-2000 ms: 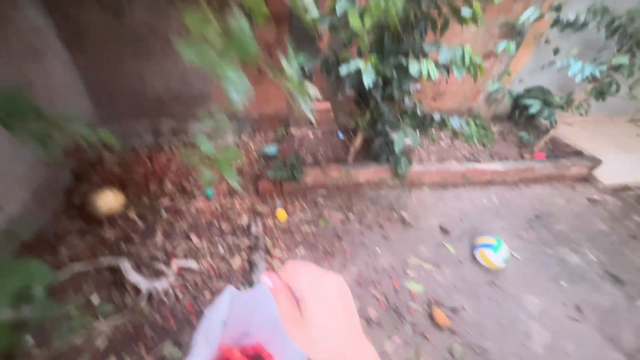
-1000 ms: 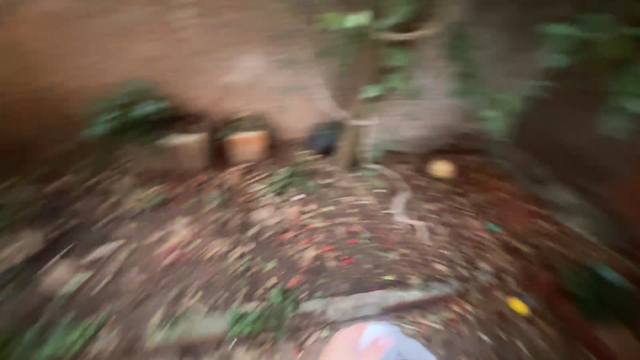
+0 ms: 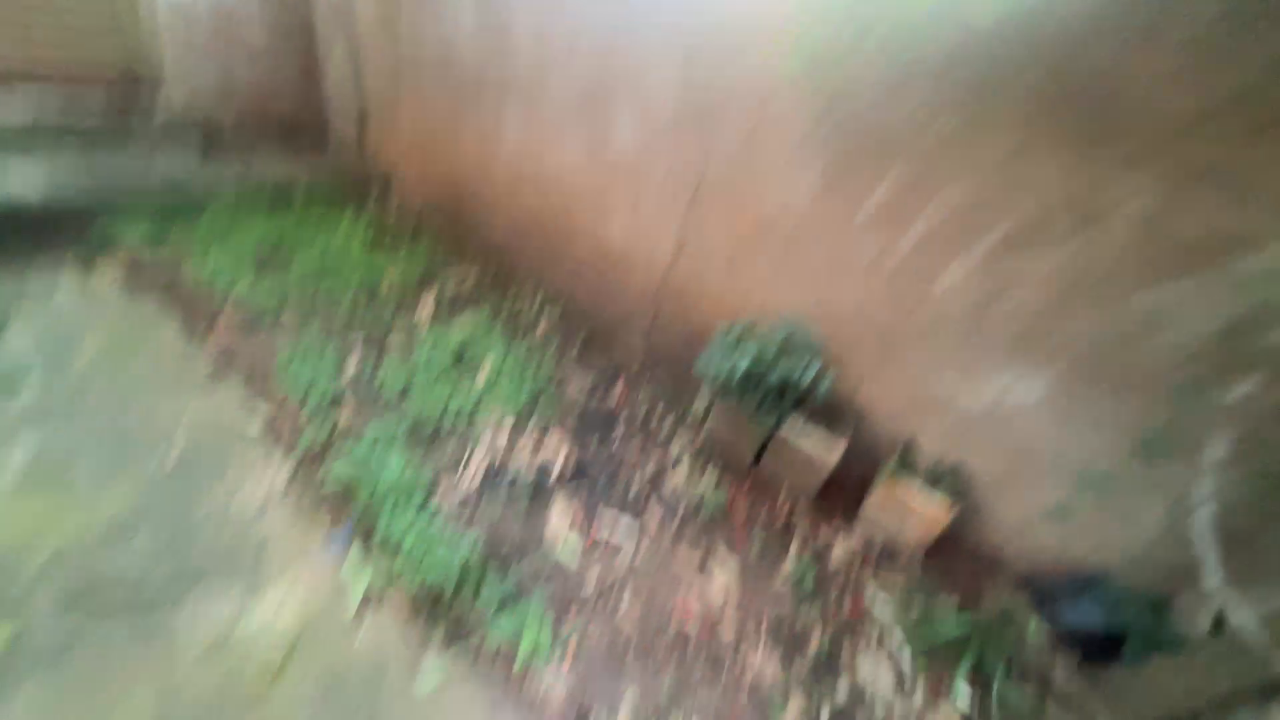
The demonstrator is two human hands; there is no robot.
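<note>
Neither my left hand nor my right hand shows in the head view now, so what they hold or touch is hidden. The picture is strongly blurred. A leafy plant [image 3: 765, 368] grows at a square planter [image 3: 802, 452] beside the wall. To its right stands an orange-tinted pot [image 3: 908, 512]. A dark object [image 3: 1095, 615], too blurred to name, lies at the lower right.
A reddish-brown wall [image 3: 620, 190] runs down toward the right. Low green plants [image 3: 460, 370] grow in a bed of soil and leaf litter [image 3: 680, 590]. A pale ground surface [image 3: 130, 480] borders the bed at the left.
The view has swung far to the left. A hand with a whitish item, seen at the bottom in both earlier frames, is out of view now. The ball and the yellow items have left the frame.
</note>
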